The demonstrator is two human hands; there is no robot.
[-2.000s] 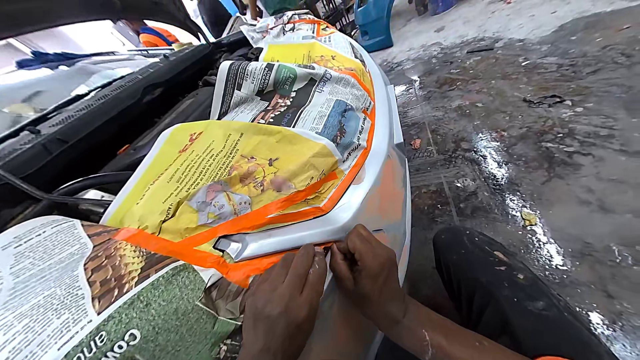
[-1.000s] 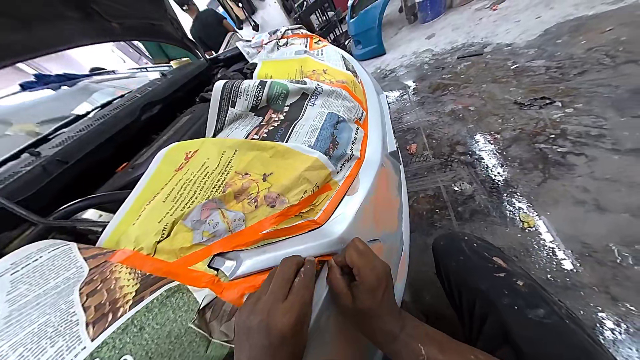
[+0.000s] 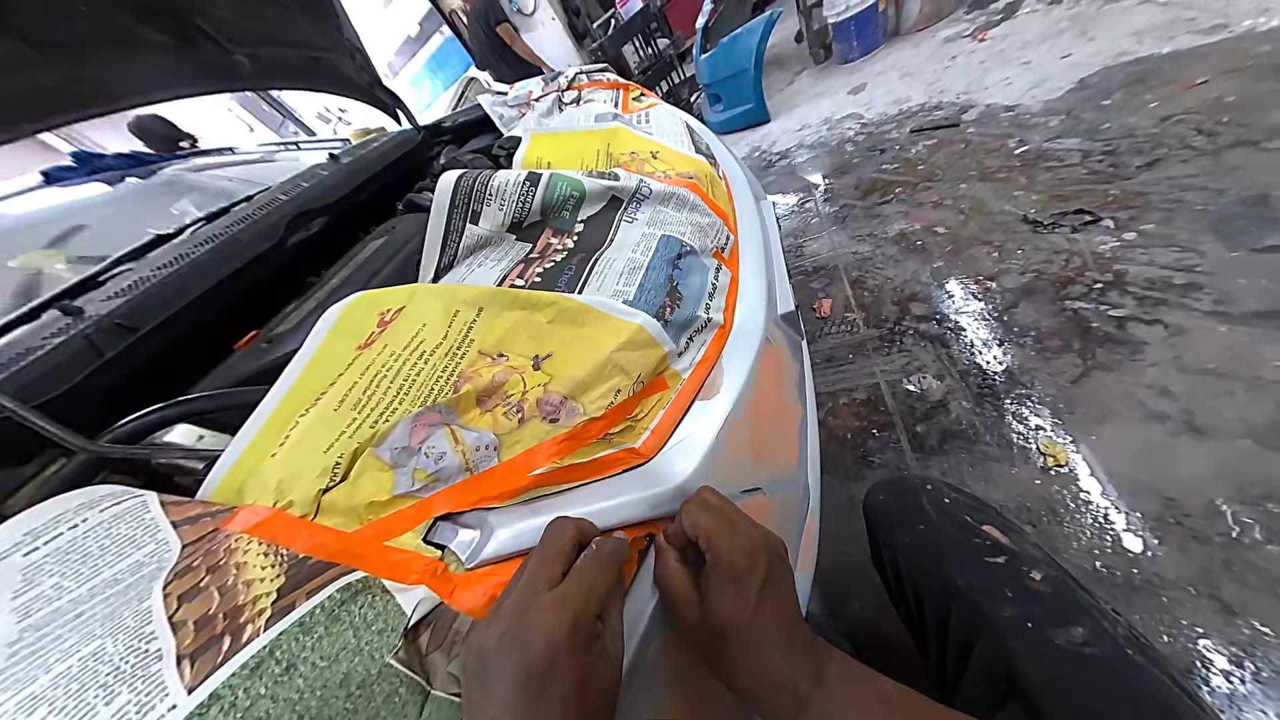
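Note:
My left hand (image 3: 555, 620) rests at the edge of a silver car bumper (image 3: 760, 420), its bent fingers on orange masking tape (image 3: 475, 590). Close beside it, my right hand (image 3: 735, 590) pinches near the tape's dark inner edge, thumb and forefinger together; what lies between its fingertips is hidden. Tape runs along the bumper's rim and holds down yellow newspaper (image 3: 330, 400) and printed newspaper sheets (image 3: 610, 270). Bare or filled orange and grey patches show on the bumper's outer side.
On the left is the open engine bay (image 3: 330, 290) under a raised hood (image 3: 180, 50). A blue car panel (image 3: 735, 75) and a blue bucket (image 3: 857, 30) stand beyond. My knee (image 3: 960, 560) is at right over a wet, stained floor (image 3: 1120, 260). A person (image 3: 495, 40) is at the far end.
Both hands stay together at the bumper's edge, with only small shifts of the fingers. The person at the far end comes into fuller view than two seconds ago.

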